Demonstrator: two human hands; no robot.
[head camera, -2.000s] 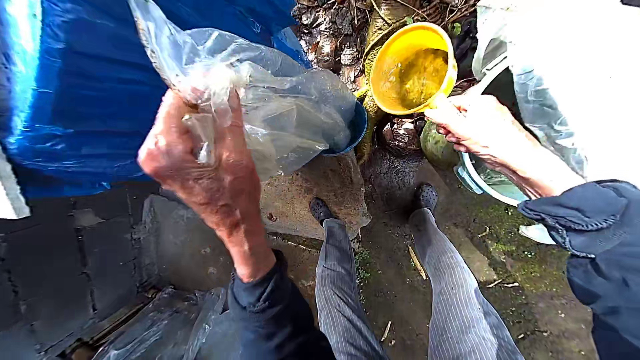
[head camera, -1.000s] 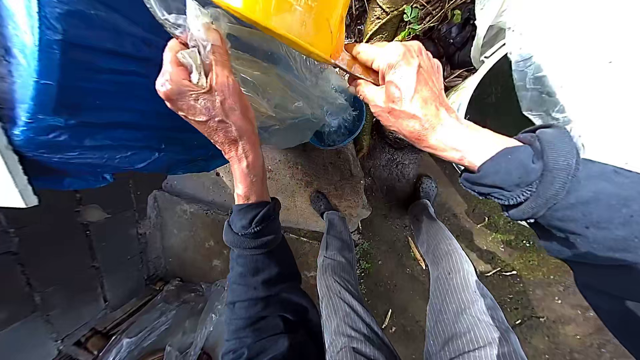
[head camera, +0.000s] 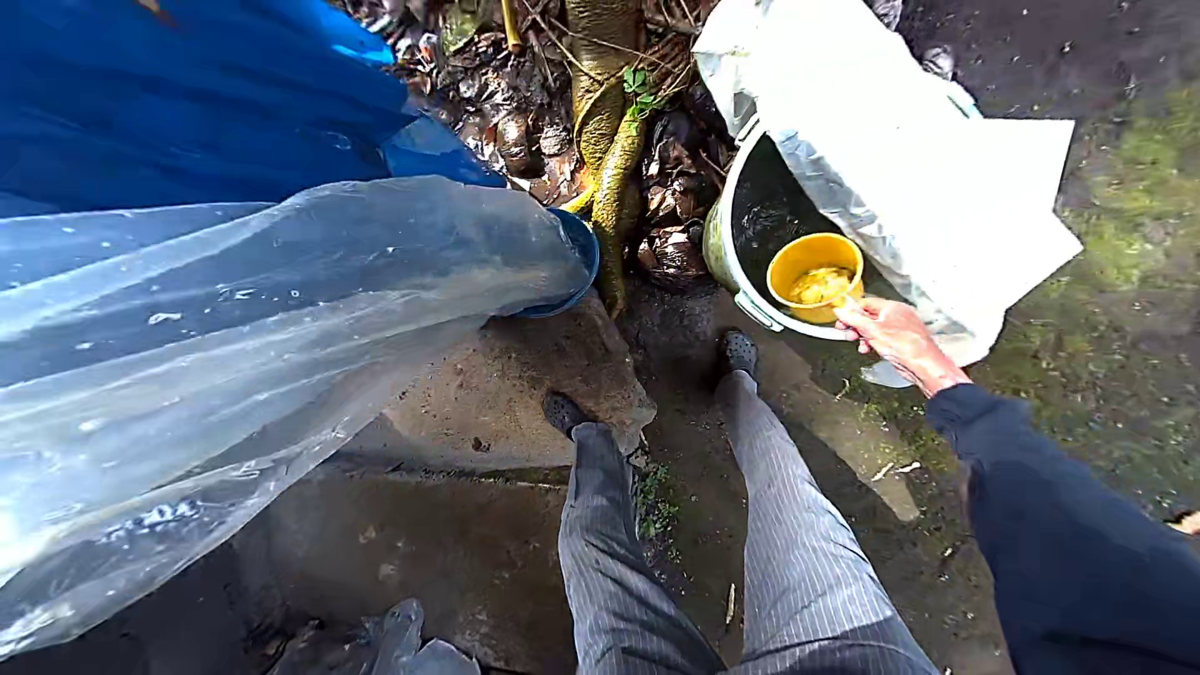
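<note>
My right hand (head camera: 895, 339) grips the handle of a yellow plastic dipper (head camera: 816, 272), which has some liquid in it. The dipper is over the near rim of a pale bucket (head camera: 720, 246) with dark contents. A white plastic sheet (head camera: 900, 141) covers the bucket's right part. A large clear plastic bag or sheet (head camera: 309, 291) stretches from the left edge to a blue basin (head camera: 586, 246) and hides part of it. My left hand is out of view.
A blue tarp (head camera: 187, 103) lies at the upper left. Yellowish tree roots (head camera: 609, 178) and dark debris stand between basin and bucket. My feet are on a concrete slab (head camera: 506, 394) and the wet ground beside it. Crumpled clear plastic (head camera: 412, 647) lies at the bottom.
My right hand has moved from beside the clear plastic to the bucket at the right, still holding the dipper. My left hand, earlier gripping the plastic, has left the view. The plastic now spreads leftward.
</note>
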